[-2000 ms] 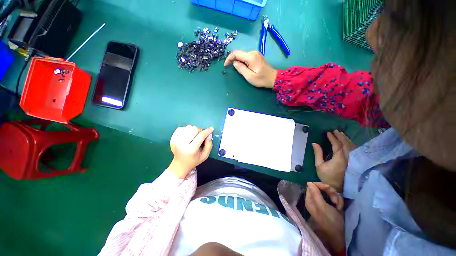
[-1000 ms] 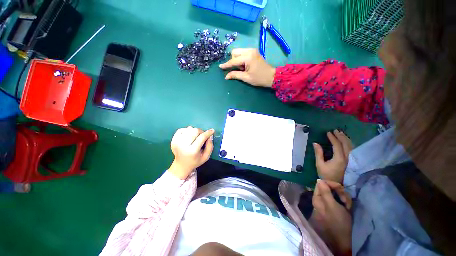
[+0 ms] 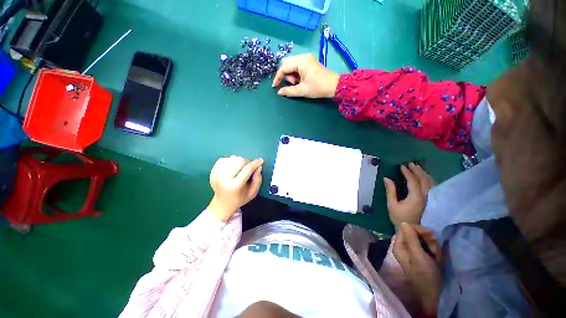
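A white work board (image 3: 318,174) with dark round dots at its corners lies in front of me. My left hand (image 3: 237,180) rests just left of it, fingers curled and thumb near the index finger, with nothing visible between them. My right hand (image 3: 419,258) is low at the right, beyond the board, beside the other person's blue clothing. Its fingers are curled and what is inside is hidden. A loose pile of dark, shiny leaded components (image 3: 251,65) lies beyond the board.
Another person's hand (image 3: 307,76) is at the pile's right edge; their other hand (image 3: 409,194) is right of the board. Around are blue cutters (image 3: 340,48), a blue bin (image 3: 288,12), a smartphone (image 3: 143,93), a red bin (image 3: 59,115), circuit boards (image 3: 462,31) and a red stool (image 3: 59,186).
My left hand stays nearly still; my right hand has shifted slightly right. The other person's head has moved right, showing more of the circuit boards. Dark blue clothing has appeared at the left edge.
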